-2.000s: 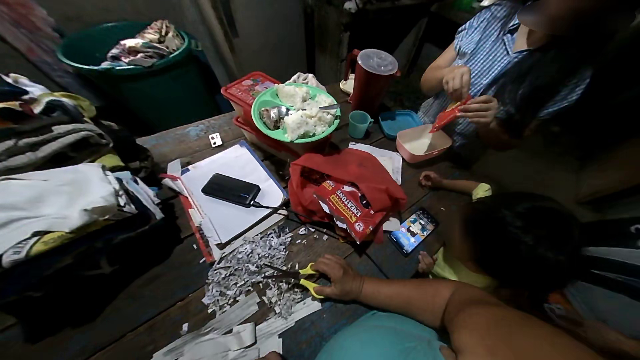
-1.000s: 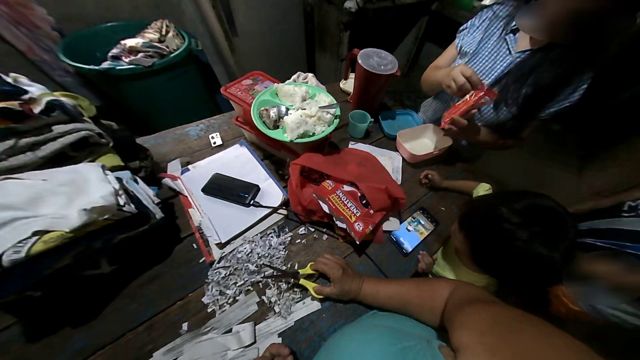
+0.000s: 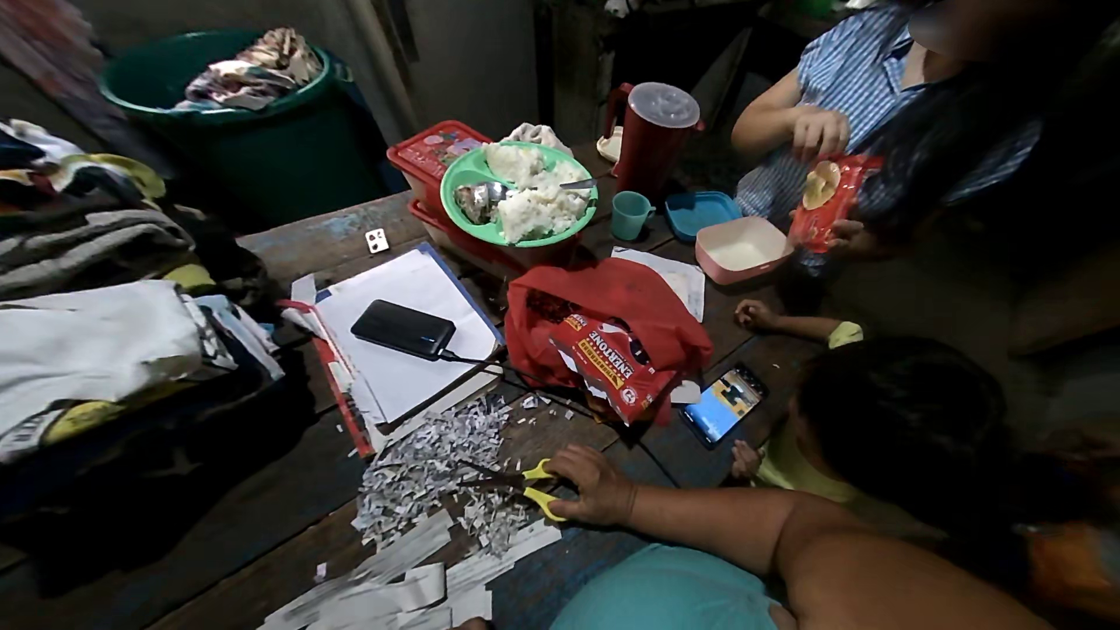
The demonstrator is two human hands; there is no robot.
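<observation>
My right hand (image 3: 595, 486) rests on the wooden table, its fingers on the yellow handles of a pair of scissors (image 3: 535, 490). The scissors' dark blades are parted and lie over a heap of small cut paper pieces (image 3: 429, 459). Below the heap are longer white paper strips (image 3: 394, 577). Of my left hand only a small bit of skin (image 3: 472, 624) shows at the bottom edge, beside the strips; what it does is hidden. A black power bank (image 3: 402, 329) with a cable lies on white paper sheets (image 3: 385, 385) above the heap.
A red bag (image 3: 612, 306) holds a red packet. Behind stand a green plate of rice (image 3: 542, 197), a red pitcher (image 3: 656, 131), a teal cup (image 3: 630, 215) and a pink container (image 3: 744, 249). A lit phone (image 3: 724, 404) lies near a child. Another person holds a red packet (image 3: 836, 201).
The other person's red packet has moved up and away from the pink container. The bit of my left hand at the bottom edge shows less than one second ago. My right hand has stayed on the scissors.
</observation>
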